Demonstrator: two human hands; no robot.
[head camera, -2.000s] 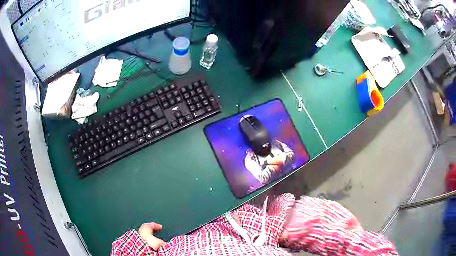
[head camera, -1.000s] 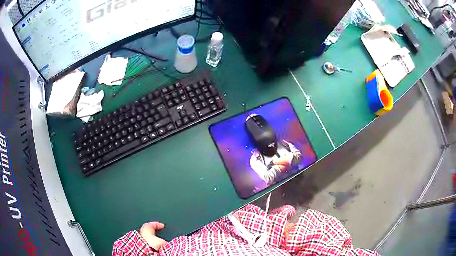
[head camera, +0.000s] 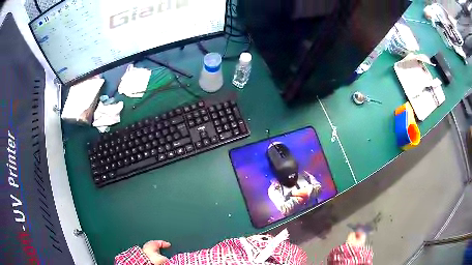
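The black computer mouse (head camera: 283, 163) lies on the blue-purple mouse pad (head camera: 253, 178), with no hand on it. The black keyboard (head camera: 168, 140) lies to its left on the green bench (head camera: 171, 207). My left hand (head camera: 156, 250) is at the bench's front edge at the bottom left, thumb apart from the fingers, with nothing visible in it; part of it is hidden. My right hand (head camera: 357, 237) is small and blurred beyond the bench edge at the bottom right, at the end of a checked sleeve; its fingers cannot be made out.
Behind the keyboard stand the monitor (head camera: 155, 26), a blue-topped bottle (head camera: 211, 73), a small clear bottle (head camera: 242, 70) and white wipes (head camera: 134, 81). The black computer tower (head camera: 315, 46) stands behind the pad. Tape rolls (head camera: 407, 127) sit at the right edge. The UV printer (head camera: 23, 155) is at the left.
My right hand has come into view beyond the bench edge, where before only the sleeve showed. My left hand is about where it was. The view has shifted, so the bench things appear lower and further right.
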